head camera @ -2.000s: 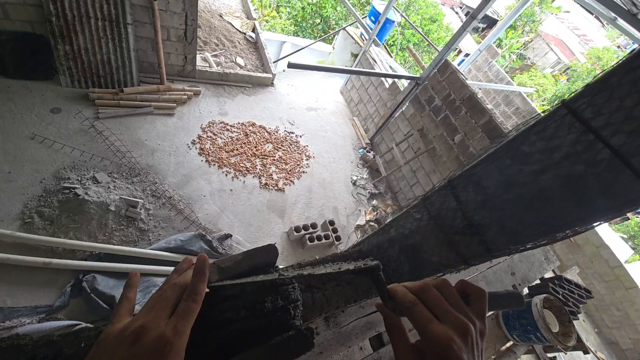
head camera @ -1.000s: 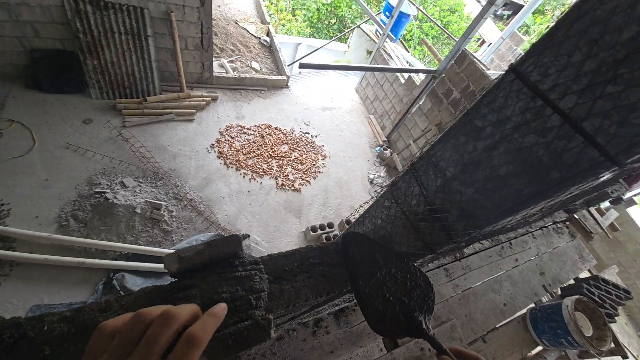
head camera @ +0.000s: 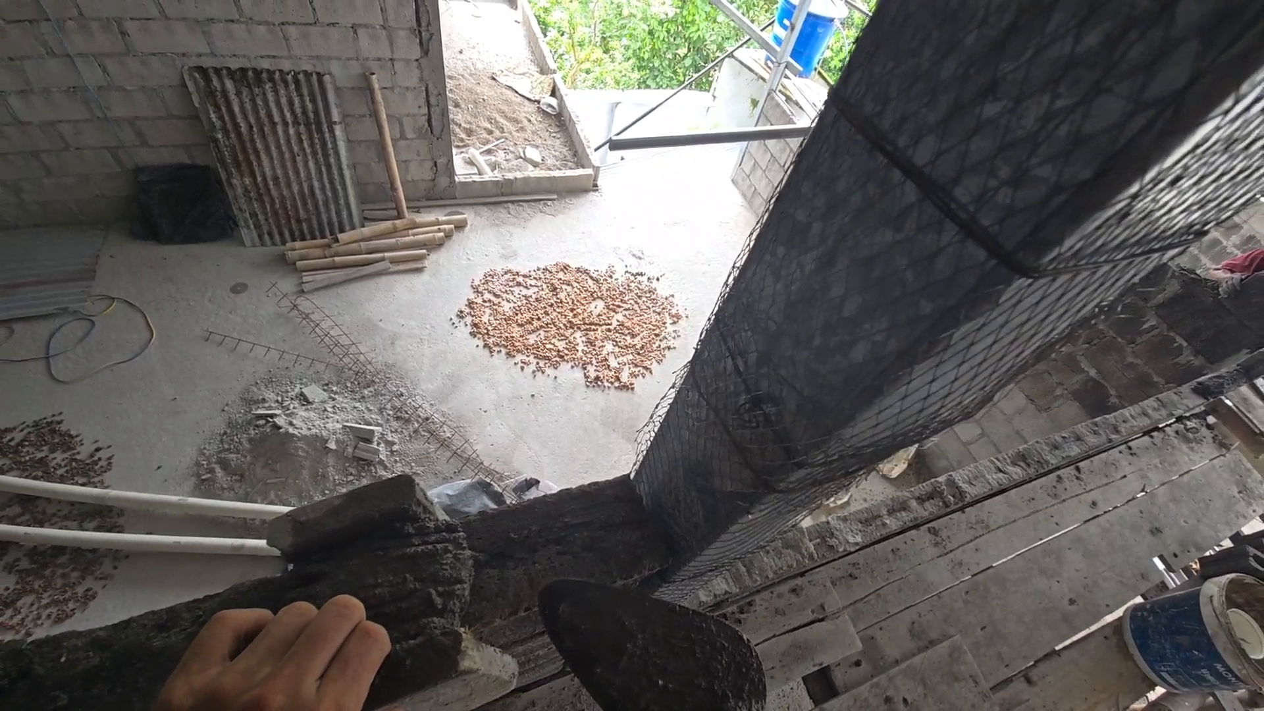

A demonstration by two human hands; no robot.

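Note:
My left hand (head camera: 281,657) rests with bent fingers on the dark, rough top of a masonry ledge (head camera: 385,563) at the bottom left. Right of it, at the bottom centre, shows the dark blade of a trowel (head camera: 652,647); its handle and my right hand are out of the frame. Beyond the blade, a column wrapped in wire mesh (head camera: 849,286) rises from the ledge toward the upper right.
Wooden scaffold planks (head camera: 1047,553) run along the right, with a blue bucket (head camera: 1175,632) at their edge. On the floor below lie a rubble pile (head camera: 296,434), spread brown pieces (head camera: 573,321) and bamboo poles (head camera: 380,247). White pipes (head camera: 148,499) reach the ledge from the left.
Two seconds ago my right hand was in view at the ledge; now it is out of the frame. The trowel blade has moved down, away from the column's base. The view has shifted left.

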